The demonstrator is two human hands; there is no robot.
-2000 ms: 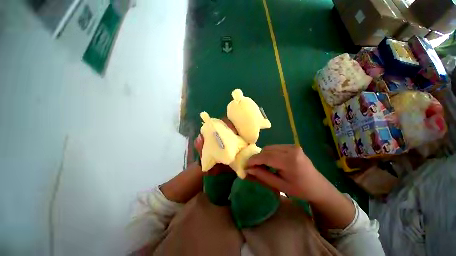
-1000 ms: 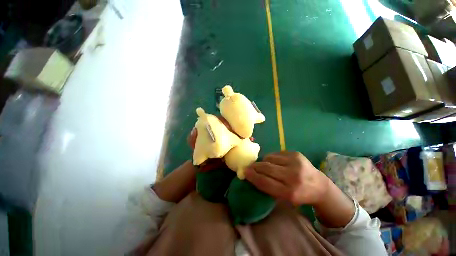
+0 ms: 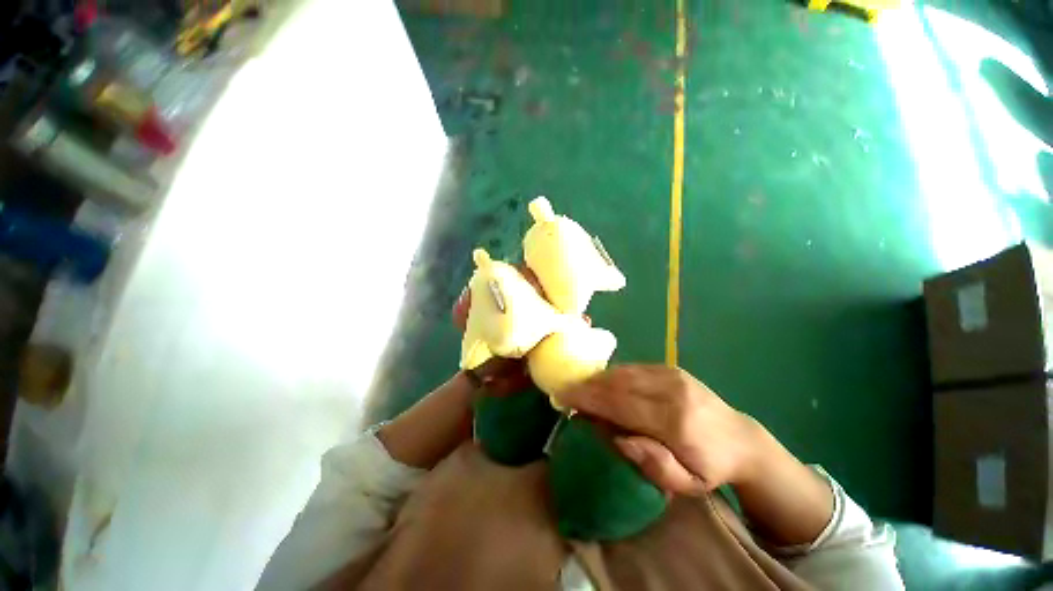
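Note:
Pale yellow plush toys, several pieces bunched together with small tags, are held in front of my body. My left hand is mostly hidden behind them and grips them from the left and below. My right hand has its fingertips on the lowest yellow piece and its lower fingers at a dark green round plush piece. A second dark green round piece hangs below the yellow toys at the left.
A long white surface runs along my left, with blurred items beyond it. A yellow line crosses the green floor ahead. Stacked brown cartons stand at the right.
The cartons have shifted down and right in view, and the pile of colourful packages has left the picture. My right hand's fingers have moved over the top of the green piece.

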